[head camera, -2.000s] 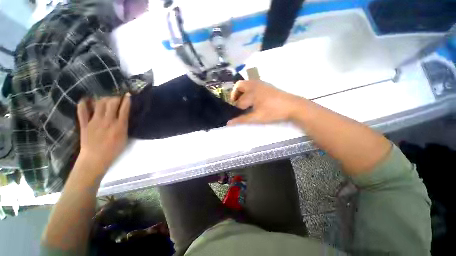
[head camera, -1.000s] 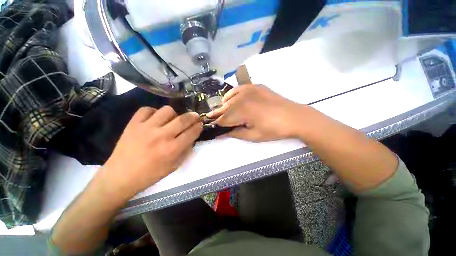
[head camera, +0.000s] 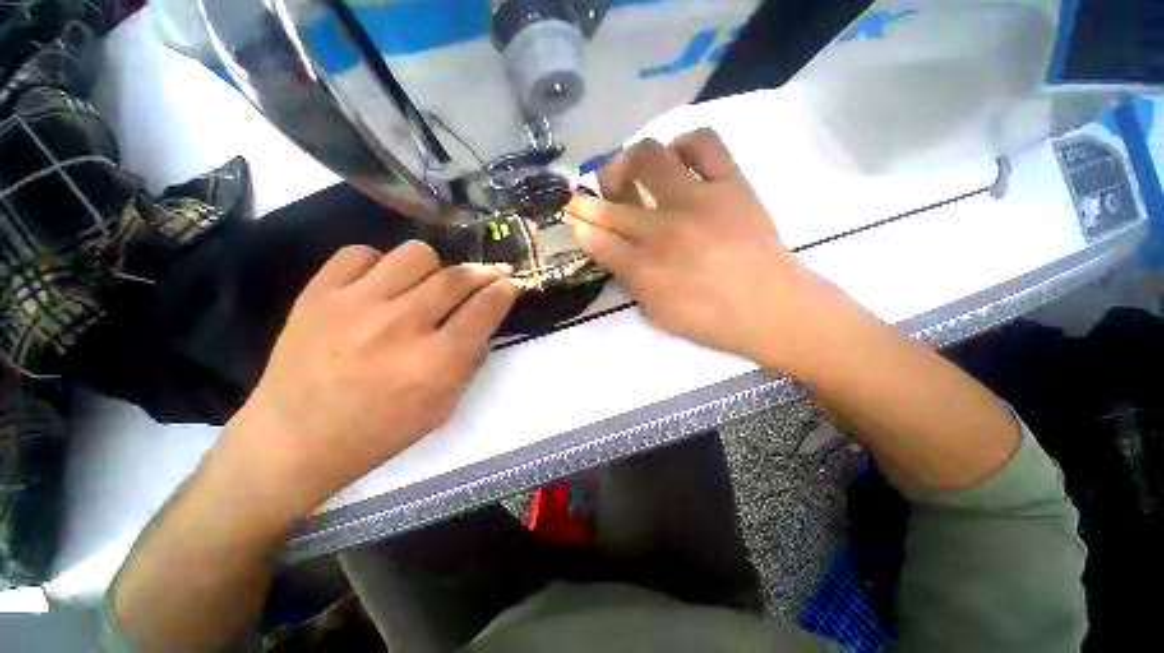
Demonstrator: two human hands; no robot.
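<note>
The black sleeve end (head camera: 275, 274) lies flat on the machine bed, running from the plaid garment body (head camera: 64, 191) at the far left to the presser foot area (head camera: 504, 230). A narrow plaid strip (head camera: 552, 273) shows at the foot. My left hand (head camera: 389, 338) presses on the black cloth, its fingertips at the strip just left of the foot. My right hand (head camera: 696, 249) is right of the foot, thumb and fingertip at the strip's right end, other fingers bent. The needle tip is too small to tell.
The white sewing machine head (head camera: 791, 77) with blue stripe stands behind the hands. A black strap (head camera: 791, 45) hangs over its arm. A control panel (head camera: 1098, 189) is at the right. The table edge with measuring tape (head camera: 638, 425) runs in front of my lap.
The plaid body has slid left and the black cloth now lies under the needle area. My left hand has come from the plaid to the foot. My right hand has lifted its fingers somewhat.
</note>
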